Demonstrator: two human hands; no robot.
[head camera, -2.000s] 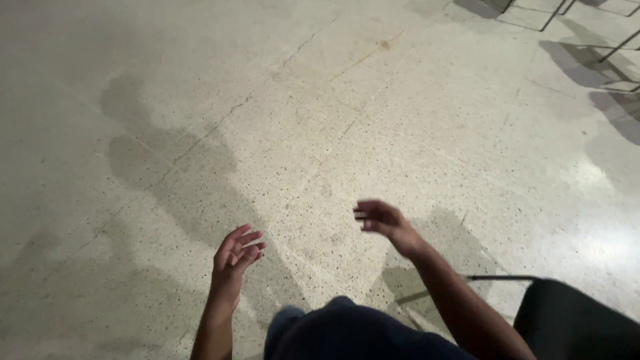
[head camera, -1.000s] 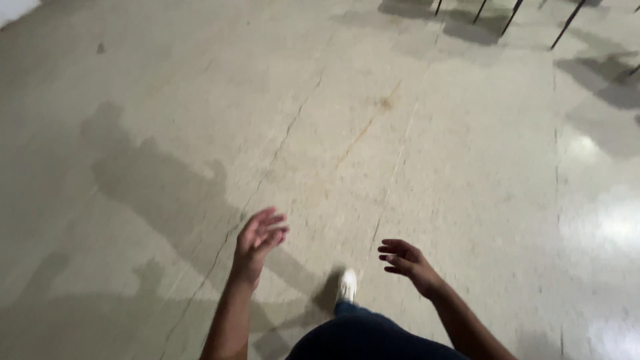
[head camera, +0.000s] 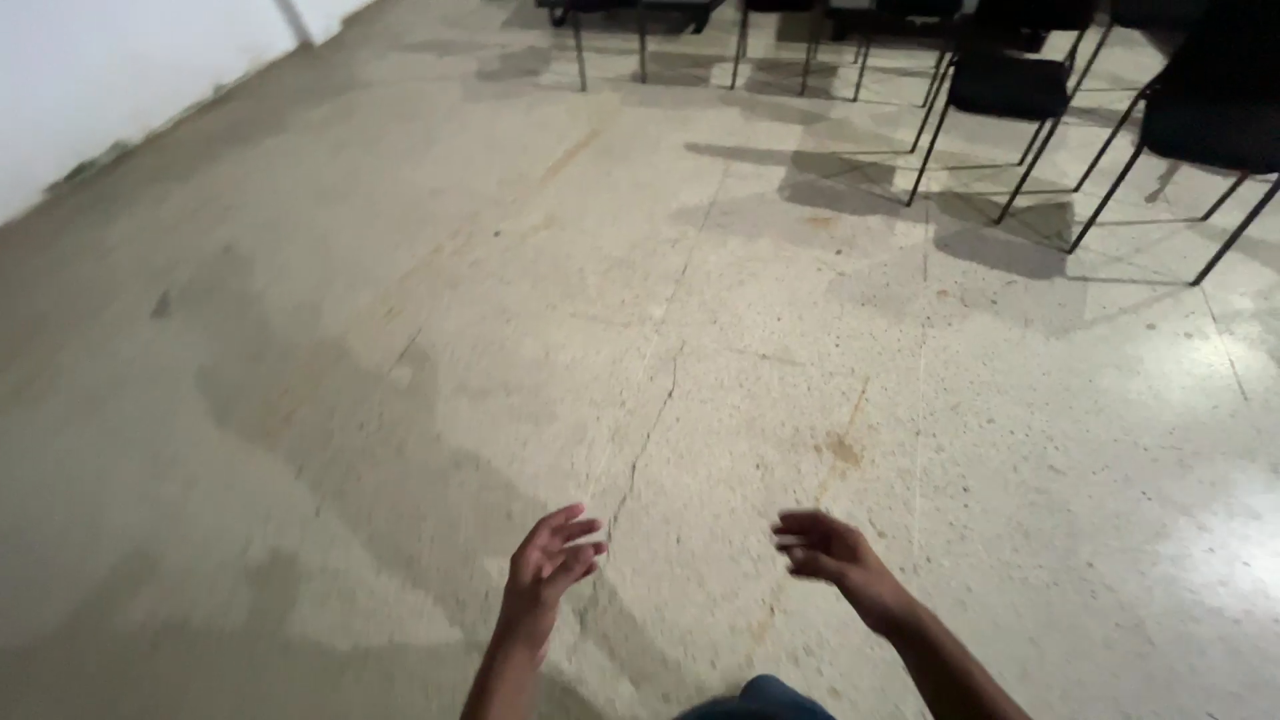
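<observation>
Low in the head view, my left hand (head camera: 548, 568) is held out above the speckled concrete floor (head camera: 740, 400), its fingers apart and slightly curled, with nothing in it. My right hand (head camera: 835, 560) hovers to the right of it, also empty, fingers bent and pointing left, a little blurred. A gap lies between the two hands, and neither touches anything. Part of my blue clothing (head camera: 765, 697) shows at the bottom edge.
Several black chairs with thin metal legs (head camera: 1010, 88) stand across the back and upper right. A white wall (head camera: 150, 80) runs along the upper left. Cracks, stains and shadows mark the floor.
The view has shifted forward and up, bringing the rows of chairs and the wall into sight. The chair at the lower right two seconds ago is out of view. Both hands remain empty.
</observation>
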